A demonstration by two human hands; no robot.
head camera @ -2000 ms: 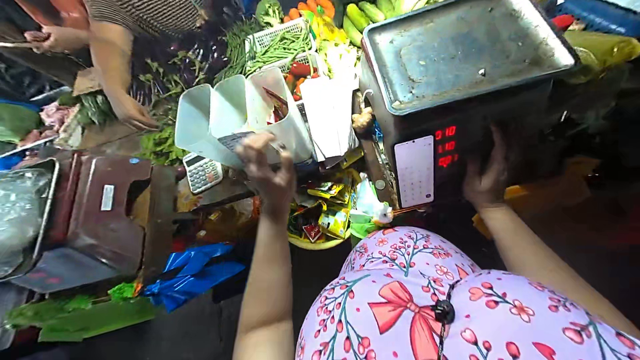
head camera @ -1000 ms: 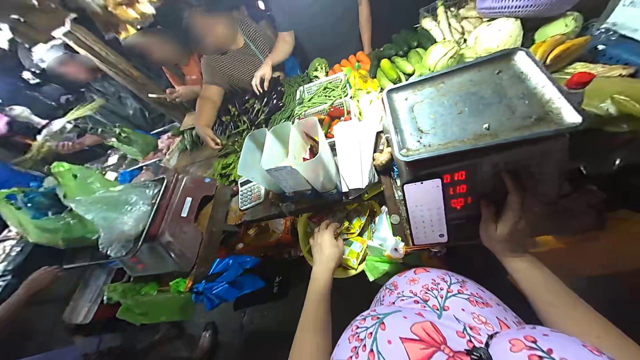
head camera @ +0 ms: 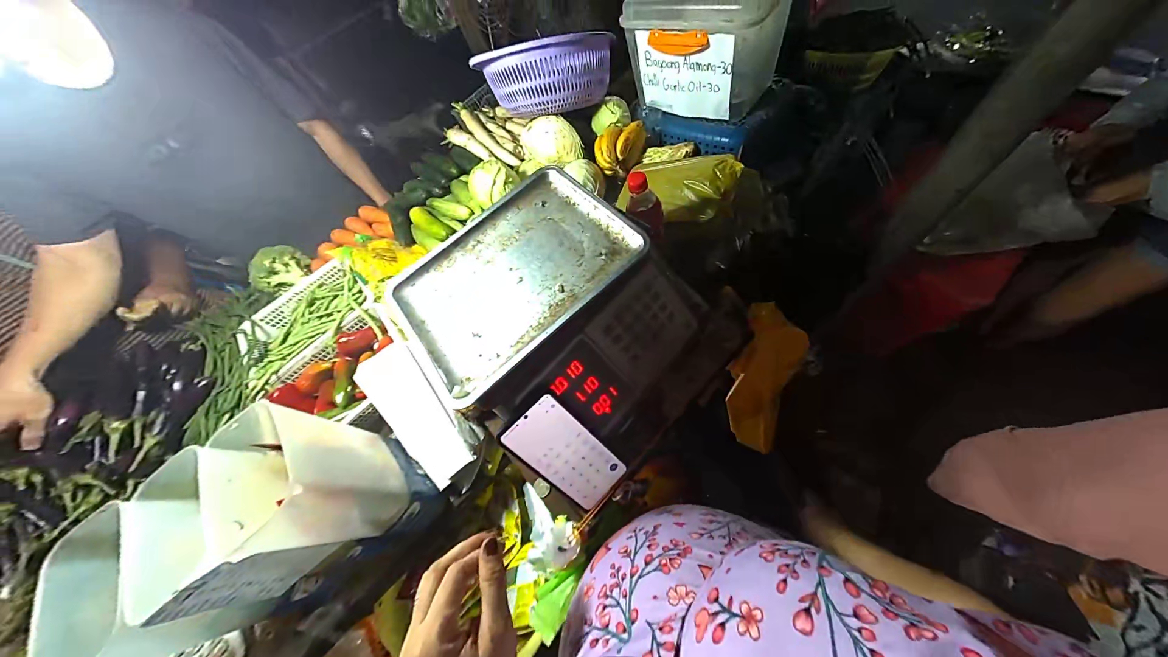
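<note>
At the bottom, my left hand is over a yellow basket of yellow packets, its fingers bent; whether it holds one of them cannot be told. Right of centre my right forearm reaches down into shadow, and its hand is hidden in the dark. Ahead stands a digital scale with a bare metal tray and lit red digits. A smartphone showing a keypad leans on the scale's front. White plastic containers stand to the left.
Green beans, red peppers, carrots and cabbages lie beyond the scale. A purple basket and a lidded plastic box are behind. Other people stand at the left and right. A post slants at upper right.
The view has swung to the right. My right hand, by the scale's keypad a second ago, has moved away from it. My left hand went from the white containers to the yellow basket.
</note>
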